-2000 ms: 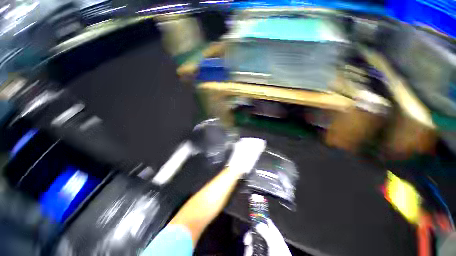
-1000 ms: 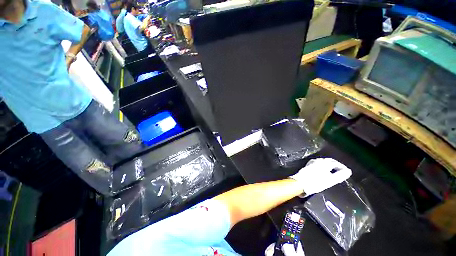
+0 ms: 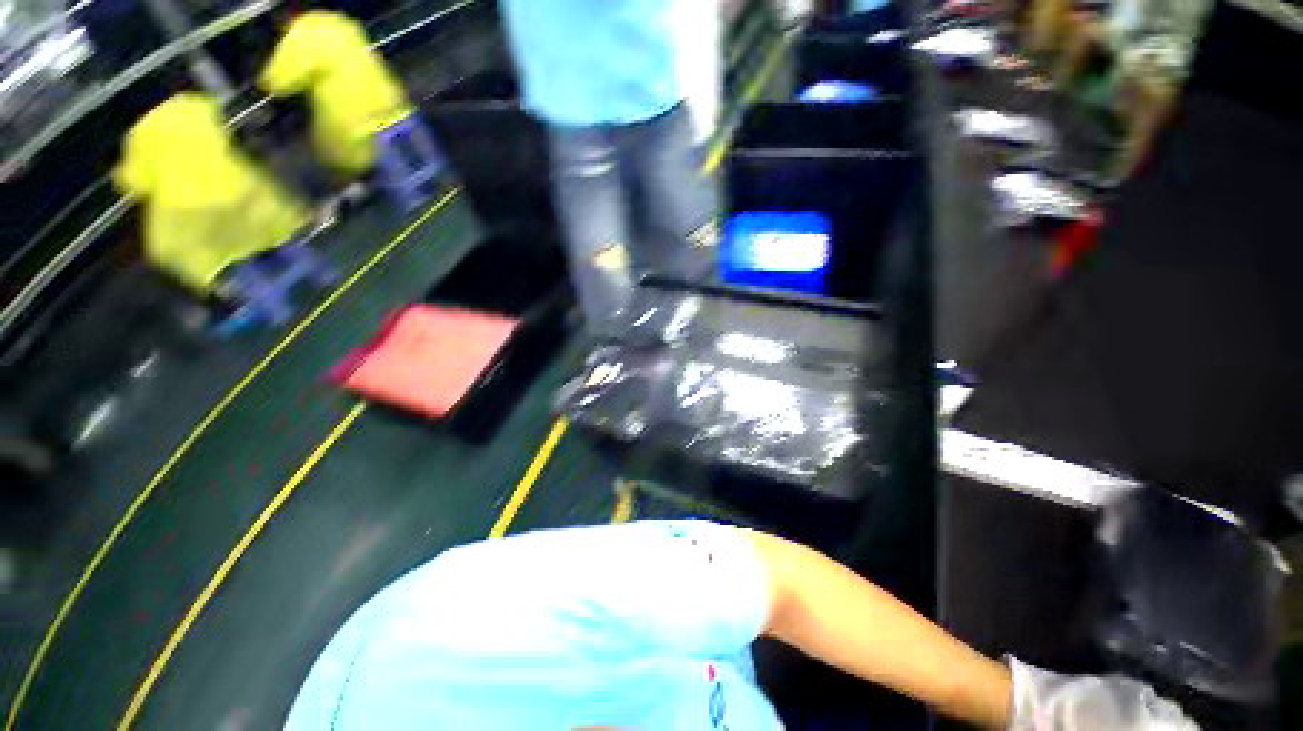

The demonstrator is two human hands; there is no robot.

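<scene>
My left hand (image 3: 1093, 700), in a white glove, is at the bottom edge at the lower right, cut off by the frame; its fingers do not show clearly. A bagged black set-top box (image 3: 1189, 583) lies on the bench just beyond it. More boxes in shiny clear bags (image 3: 757, 407) lie in the black tote to the left of the bench. My right hand and the remote control are out of the picture. The view is blurred.
A person in a light blue shirt (image 3: 593, 57) stands behind the tote. Another black tote holds something blue (image 3: 776, 251). A pink-red sheet (image 3: 433, 357) is on the floor side. Two people in yellow (image 3: 200, 186) are at the upper left. A black panel (image 3: 1186, 314) stands at right.
The view has swung left, towards the floor and totes. My right hand, the remote and the nearer bagged box have left the picture. My left hand now shows at the bottom edge.
</scene>
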